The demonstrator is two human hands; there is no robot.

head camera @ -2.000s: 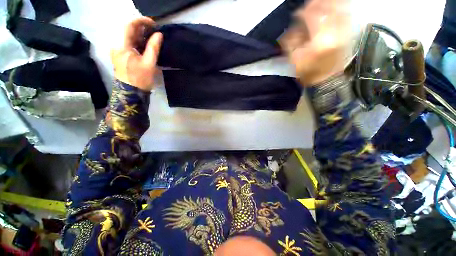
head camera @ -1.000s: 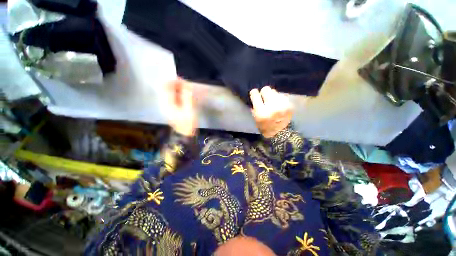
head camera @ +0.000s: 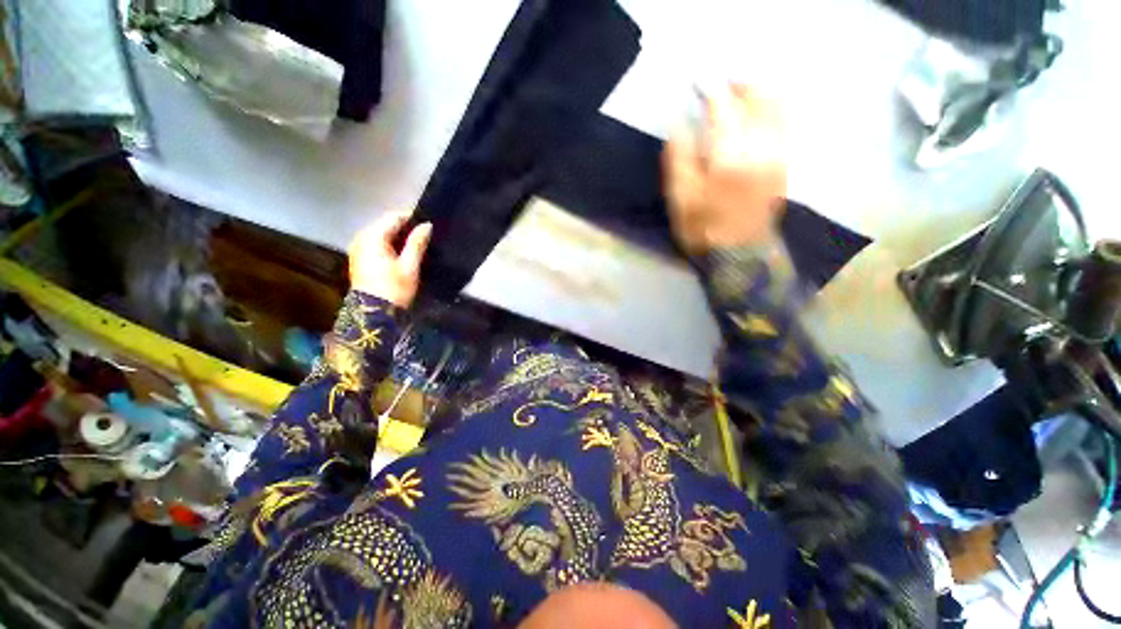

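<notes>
Black cut pieces lie crossed on the white table. One long black piece runs from the top centre down to the table's front edge. Another black piece runs from it towards the lower right, to a slanted end. My left hand holds the lower left edge of the long piece at the table's front edge, thumb on top. My right hand is blurred and lies over the second piece. Its fingertips point up the table, and I cannot tell whether it grips the cloth.
The dark steam iron stands at the right on the white table. Black and silvery pieces lie at the upper left, and more at the upper right. A yellow bar, a thread cone and scraps are below left.
The view has shifted. The black pieces now cross at a steeper angle. My left hand has taken hold of a piece's edge. My right hand has moved up and right onto the other piece.
</notes>
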